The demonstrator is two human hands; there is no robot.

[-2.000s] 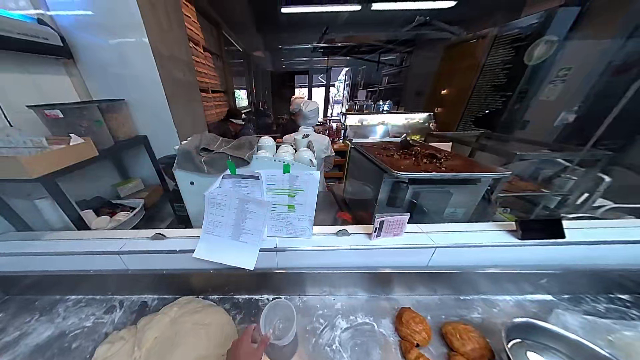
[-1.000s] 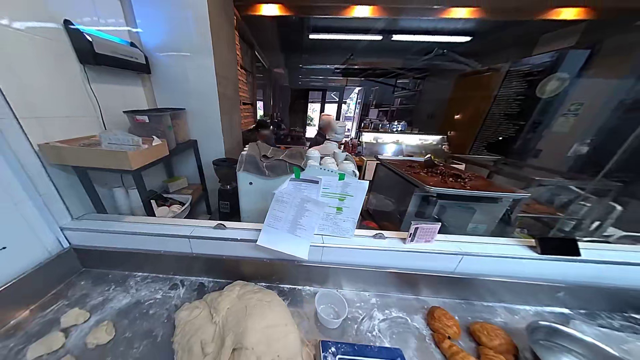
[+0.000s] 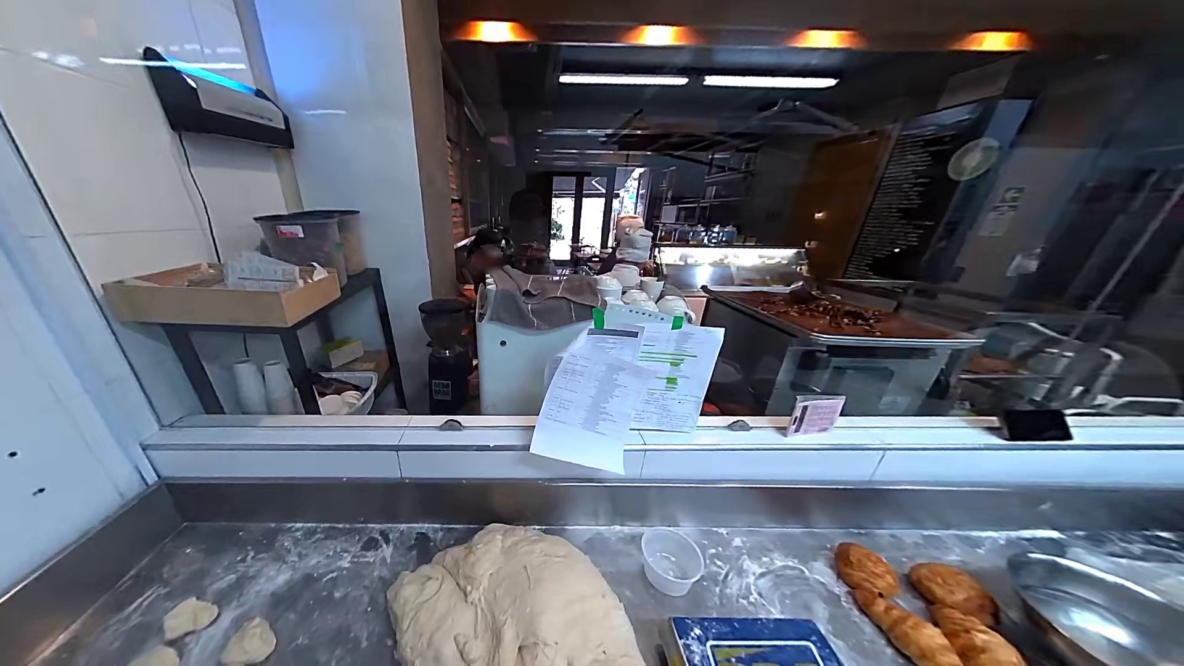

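Note:
Neither my left hand nor my right hand shows in the head view now. A large mound of pale dough point(image 3: 513, 601) lies on the floured metal worktop point(image 3: 342, 573), at the bottom middle. Just right of it stands a small clear plastic cup point(image 3: 672, 561), upright. A blue box-like thing point(image 3: 754, 643) is partly cut off by the bottom edge, below the cup. Several small dough pieces point(image 3: 249, 641) lie at the lower left. Several browned baked pastries point(image 3: 953, 592) sit on the right, beside a shiny metal bowl point(image 3: 1101, 610).
A raised metal edge point(image 3: 555, 504) and a tiled ledge point(image 3: 758, 462) run behind the worktop, below a glass pane. Papers point(image 3: 601, 393) hang at the glass. Beyond stand a shelf with a cardboard box point(image 3: 222, 301), a coffee grinder point(image 3: 448, 356) and a tray of brown food point(image 3: 832, 314).
Two seconds ago a hand was at the clear cup; it is out of view now, and the cup stands alone. The view has swung left, bringing in the small dough pieces.

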